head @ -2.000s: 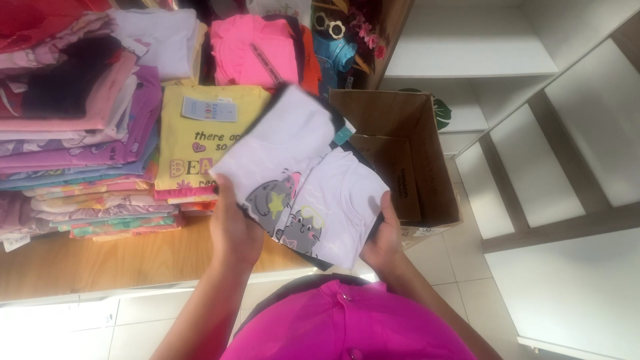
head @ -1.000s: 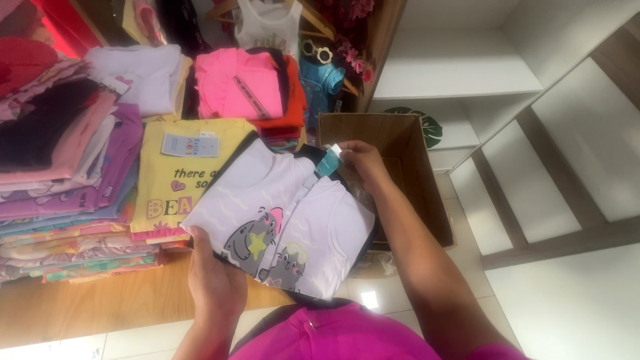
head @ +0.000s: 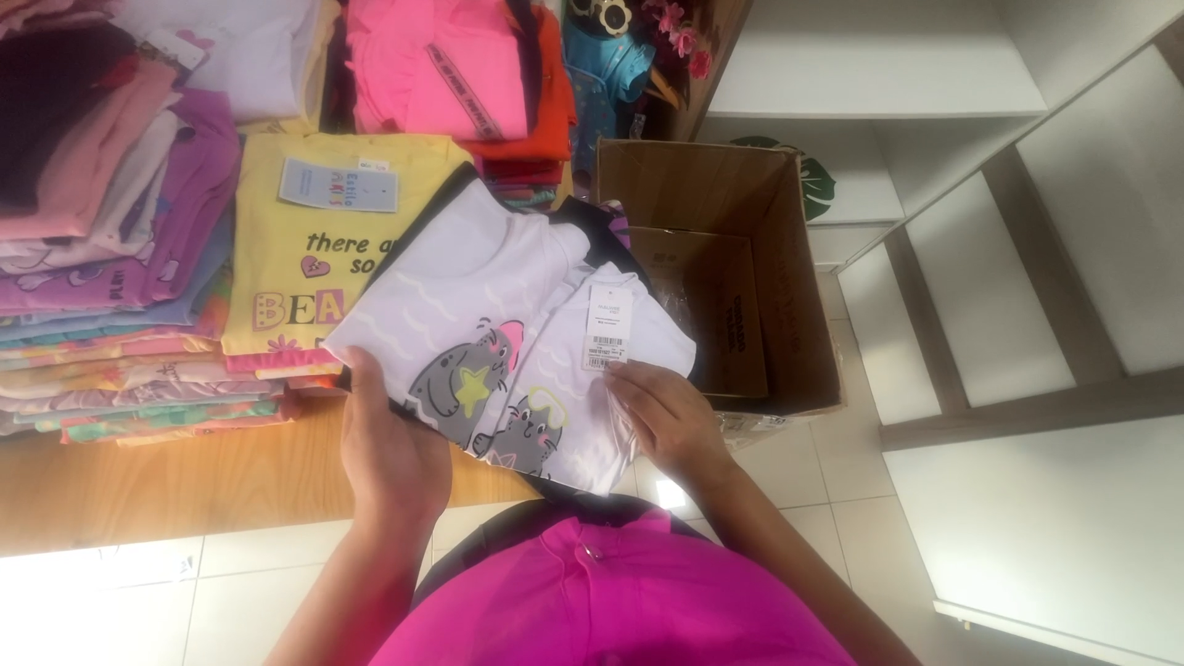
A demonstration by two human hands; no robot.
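A folded white garment (head: 462, 277) with grey seal prints lies tilted in front of me, dark cloth showing beneath it. My left hand (head: 393, 444) grips its lower left edge, thumb on top and fingers hidden underneath. At the lower end of a white paper hang tag (head: 608, 328), which lies flat on the garment's right part, are the fingers of my right hand (head: 661, 412). The tag bears print and a barcode. Partly behind the garment, a folded yellow garment (head: 277, 203) with its own tag lies on a stack.
Stacks of folded clothes (head: 120, 277) stand on the wooden table (head: 277, 472) at left, with pink folded clothing (head: 435, 65) farther back. An open cardboard box (head: 795, 287) stands beyond the garment at right. White shelves (head: 869, 65) and a slatted white unit (head: 1008, 277) line the right side.
My right hand has come from the garment's upper edge down to its right part. The tag, turquoise side up a second ago, now shows its white printed face lying on the garment.
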